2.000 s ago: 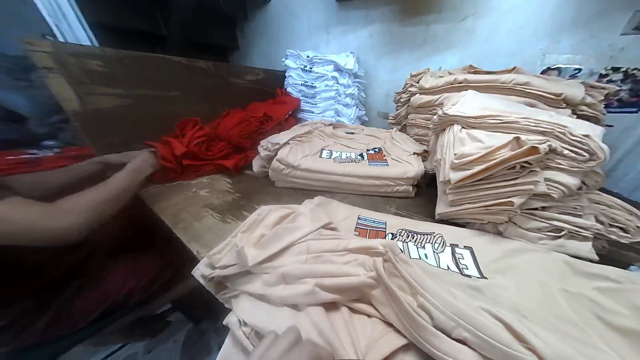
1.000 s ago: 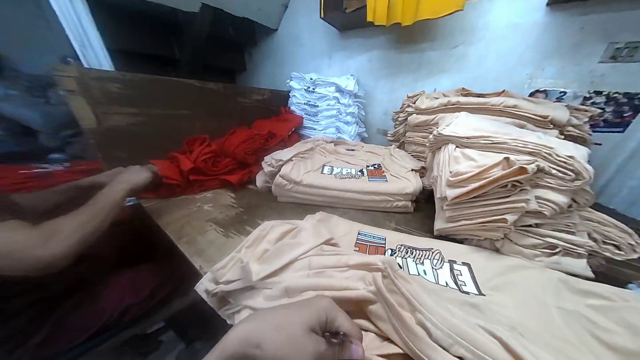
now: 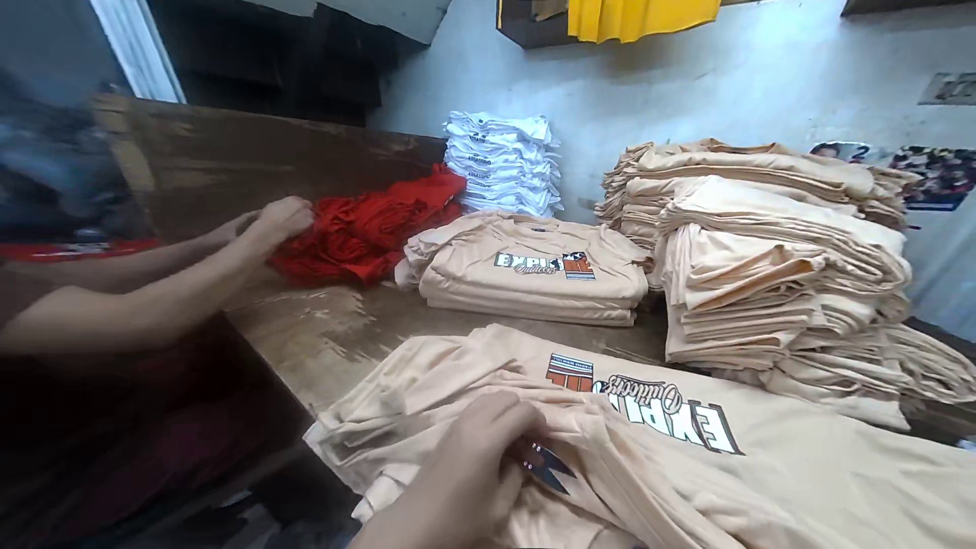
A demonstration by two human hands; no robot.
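My left hand (image 3: 473,457) is at the bottom centre, its fingers curled around what look like small thread snips (image 3: 547,467). Their dark, pointed blades stick out to the right, over the folds of a peach T-shirt (image 3: 801,450). This shirt lies spread and bunched over the near part of the wooden table, its printed chest facing up and upside down to me. The hand rests against the bunched cloth. My right hand is not in view.
A folded stack of peach T-shirts (image 3: 534,293) lies behind. Taller peach piles (image 3: 747,267) stand right, a white shirt stack (image 3: 499,164) at the wall. At left, a co-worker's hands (image 3: 282,221) are by red garments (image 3: 366,229). A yellow cloth (image 3: 640,19) hangs above.
My left hand has moved up from the bottom edge onto the bunched shirt, and the snips' blades now show plainly. The co-worker's hands have shifted a little by the red garments.
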